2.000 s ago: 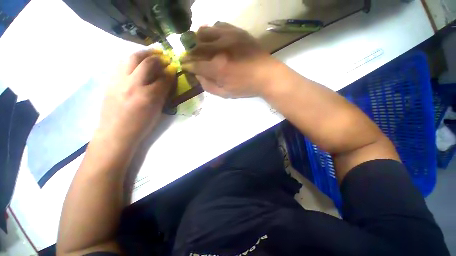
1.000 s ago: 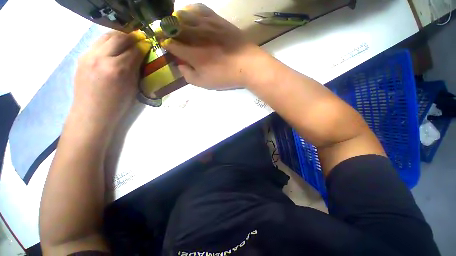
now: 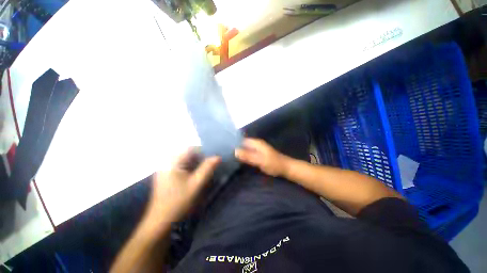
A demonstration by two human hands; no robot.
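The pale blue-grey panel (image 3: 209, 106) stretches from the lit area near the machine down over the table's front edge to my hands. It is blurred. My left hand (image 3: 184, 178) is at its lower end on the left, thumb and fingers on the piece, also blurred. My right hand (image 3: 261, 155) pinches its lower right edge. A darker part shows at the lower end between the hands. The sewing machine head (image 3: 187, 8) is cut off at the top edge; its needle cannot be made out clearly.
Dark pointed strips (image 3: 40, 125) lie fanned at the left of the table (image 3: 117, 122). Orange-red tape (image 3: 226, 45) is right of the machine. Thread snips (image 3: 311, 9) lie at the upper right. A blue perforated crate (image 3: 427, 122) stands below the table at right, with a white scrap (image 3: 408, 170) inside.
Both hands have moved from the needle area down to the table's front edge. The pale panel has swung from the left into line between machine and body. The orange-red tape is now uncovered.
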